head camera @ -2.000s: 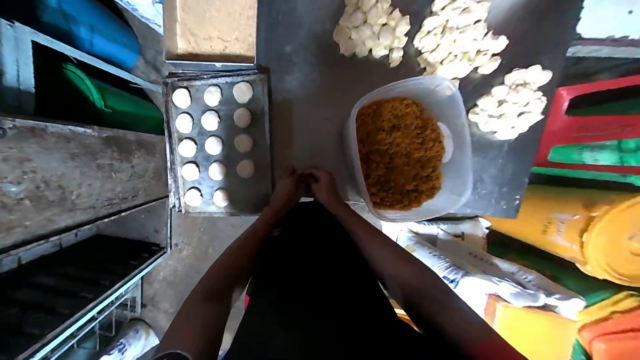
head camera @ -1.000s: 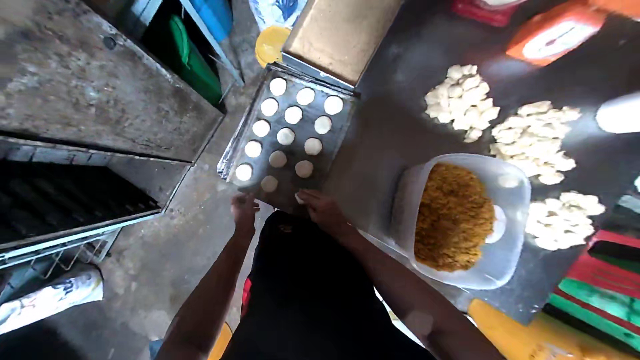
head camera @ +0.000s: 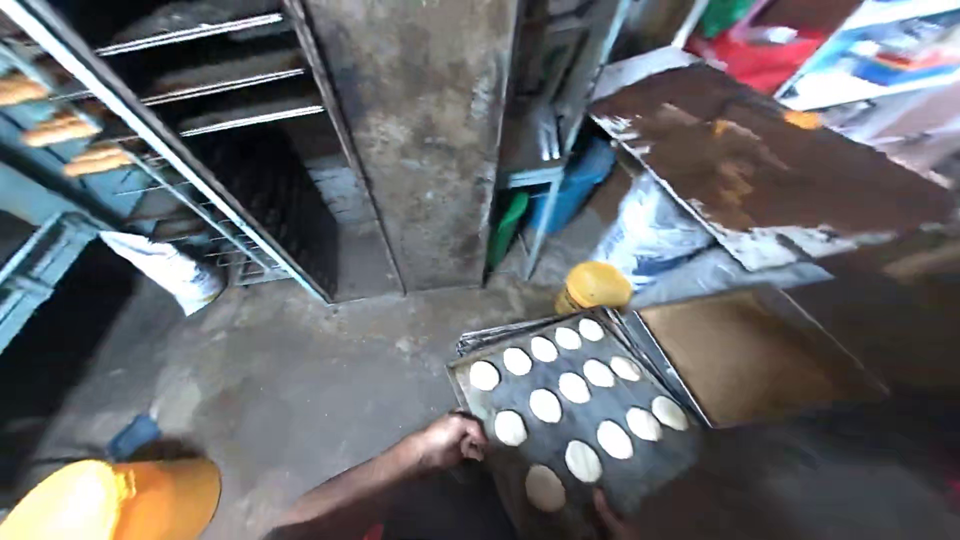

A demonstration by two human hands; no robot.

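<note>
A dark metal baking tray (head camera: 570, 424) bears rows of pale, flattened dough rounds (head camera: 545, 406). At the tray's near left corner, my left hand (head camera: 454, 439) has its fingers curled against the edge; whether it grips the rim is not clear. My right hand (head camera: 611, 517) is mostly out of sight at the bottom, with a finger by the tray's near side, close to a dough round (head camera: 545, 487). More metal trays (head camera: 510, 330) lie stacked beneath this one. Beside them on the right is a shallow metal pan (head camera: 750, 360) with a brownish surface.
Ahead stands a stained upright panel (head camera: 427, 142), with a tall tray rack (head camera: 202, 180) at its left. A yellow bucket (head camera: 598, 286) is just beyond the trays. A brown-topped table (head camera: 765, 150) stands at the far right, and an orange container (head camera: 165, 502) at the lower left. Concrete floor (head camera: 300, 390) lies between.
The view has swung left toward the rack. My hands were together at the table edge two seconds ago; they have moved left to the tray with dough rounds.
</note>
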